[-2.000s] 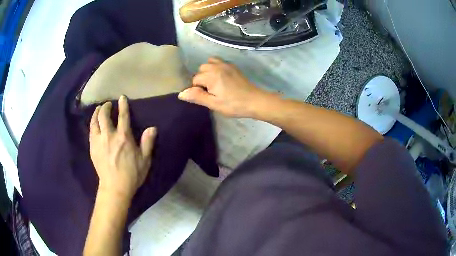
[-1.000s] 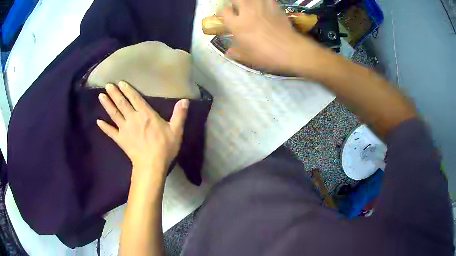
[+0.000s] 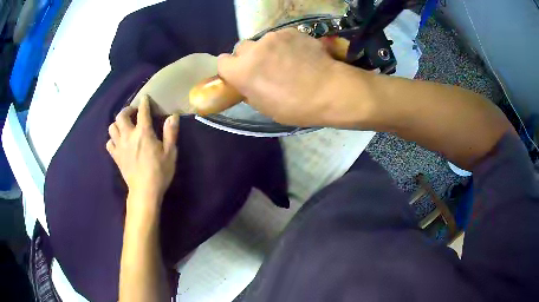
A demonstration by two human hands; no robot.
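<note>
The dark purple garment (image 3: 201,177) lies spread over the white board. A beige rounded surface (image 3: 171,79) shows in its curved opening. My right hand (image 3: 283,76) grips the wooden handle (image 3: 213,96) of the steam iron (image 3: 254,125). The iron's tip is at the opening's near edge, over the garment. My left hand (image 3: 142,144) lies on the garment left of the tip, fingertips at the opening edge. Whether its fingers pinch the edge I cannot tell.
The white board cover (image 3: 322,156) is scorched brown at the top. Speckled floor (image 3: 408,141) and a wooden frame piece (image 3: 434,209) are at the right. A pale grey panel (image 3: 502,47) stands at the upper right. Checked cloth (image 3: 41,268) hangs at the lower left.
My right hand left the cloth, took hold of the iron's handle and brought the iron down and left onto the opening edge. My left hand shifted, its fingers now closer together.
</note>
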